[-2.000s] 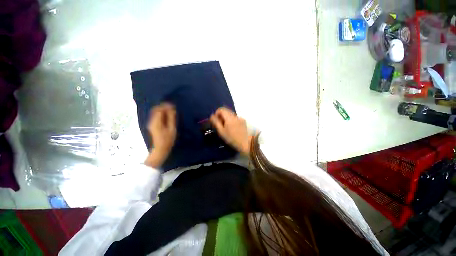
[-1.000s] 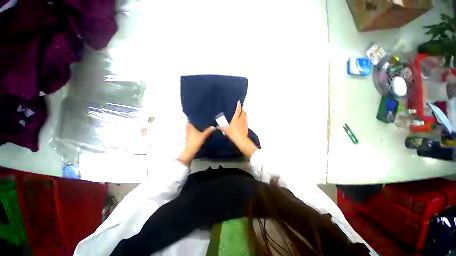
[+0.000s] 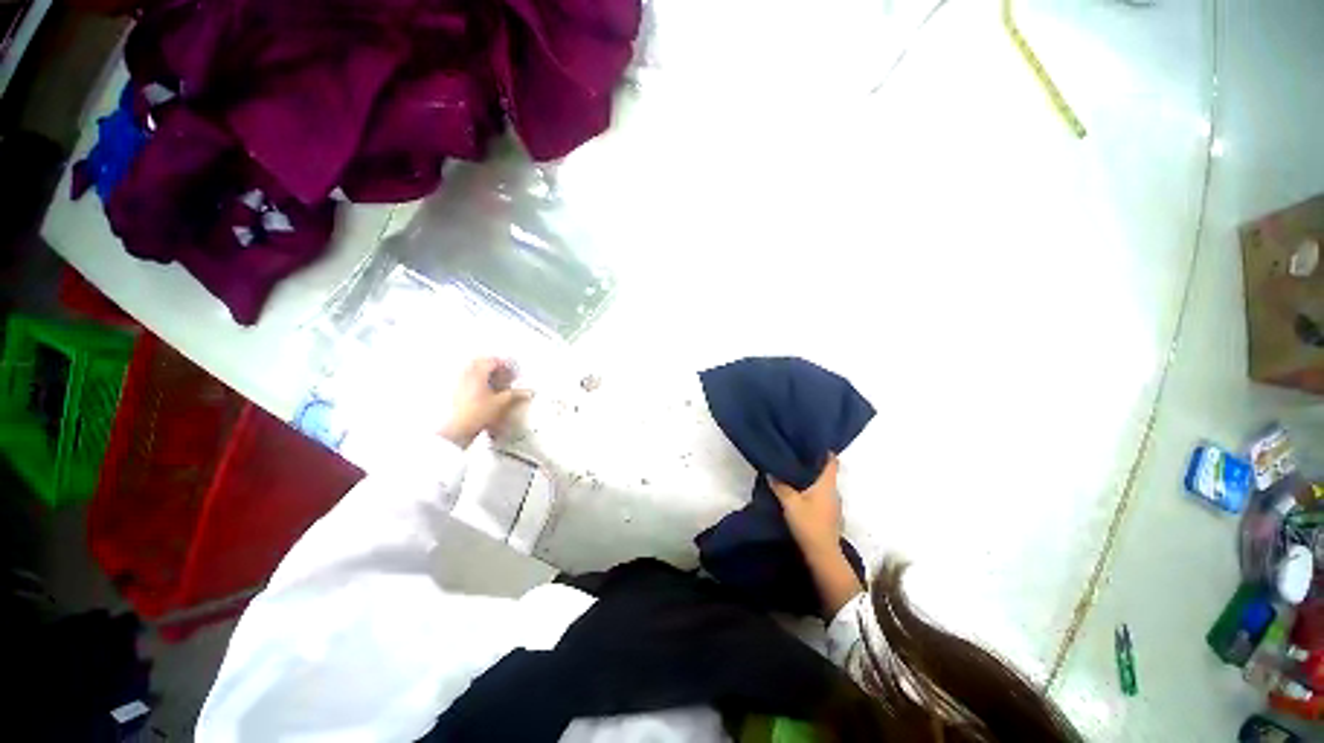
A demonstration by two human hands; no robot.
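The dark navy trousers are bunched in the middle near the table's front edge. My right hand grips them around the middle, so the cloth fans out above and below it. My left hand is away to the left over the table, fingers curled and apart, with no object visible in it. It is near the front edge of the clear polybags, which lie flat with white glare.
Maroon garments lie heaped at upper left. A tape measure is at upper right. Green snips, a blue-white packet and a cardboard box are at right. Red crate and green crate stand at left.
The view has turned left. The trousers, earlier flat and folded under both hands, are now bunched in my right hand. My left hand has let go and moved left towards the polybags.
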